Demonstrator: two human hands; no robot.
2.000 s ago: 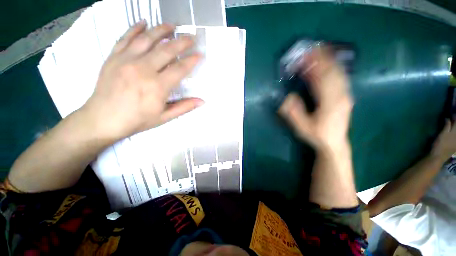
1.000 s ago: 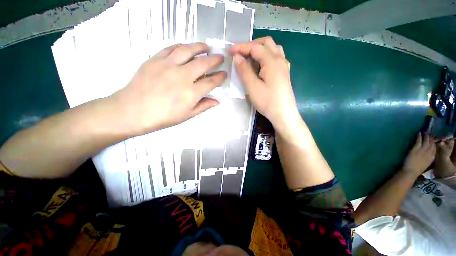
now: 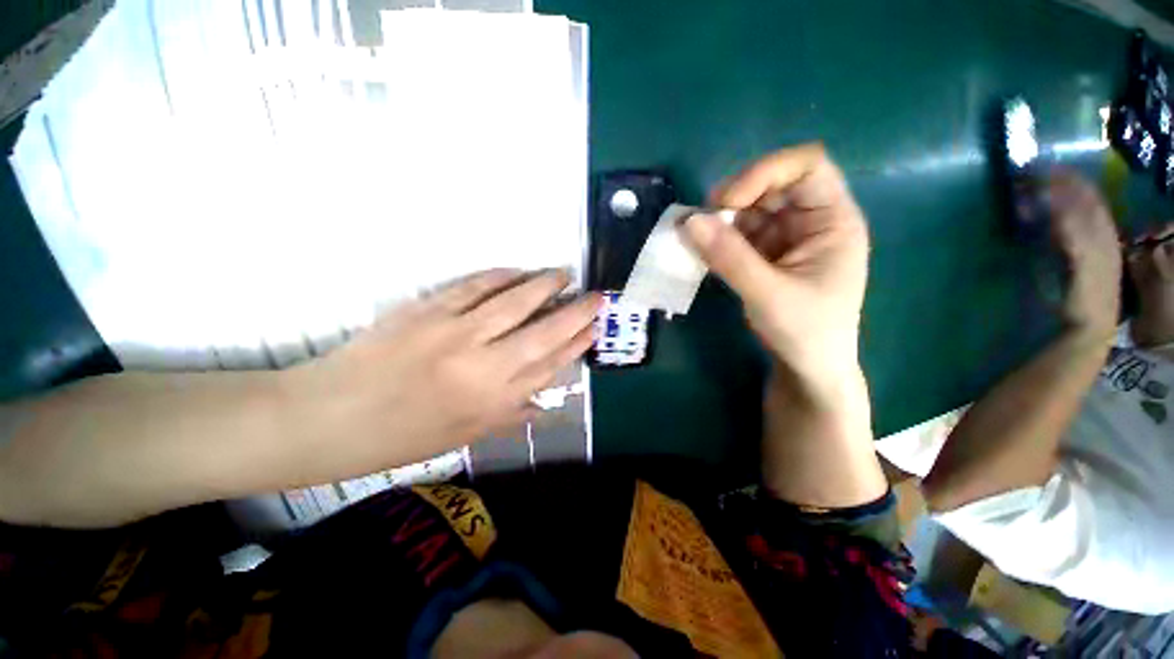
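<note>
A black phone body (image 3: 627, 238) lies on the green bench against the right edge of the sticker sheets (image 3: 489, 142). A pale round component (image 3: 624, 202) shows at its far end and a blue-white patterned board (image 3: 623, 331) at its near end. My right hand (image 3: 801, 264) pinches a pale grey sticker (image 3: 670, 264) by its upper right corner; its lower left end is over the phone's middle. My left hand (image 3: 483, 341) lies flat on the sheets, fingers apart, fingertips at the phone's left edge by the board. It holds nothing visible.
A neighbouring worker's blurred hand (image 3: 1084, 245) is at the right, near a dark phone (image 3: 1021, 148). More black phones (image 3: 1143, 122) lie at the far right edge, with something yellow beside them. The green bench (image 3: 901, 322) lies between me and that worker.
The sticker has come off the sheet in my right hand, which moved right to the phone. My left hand has moved nearer me, to the phone's edge. The neighbour's arm has reached farther forward.
</note>
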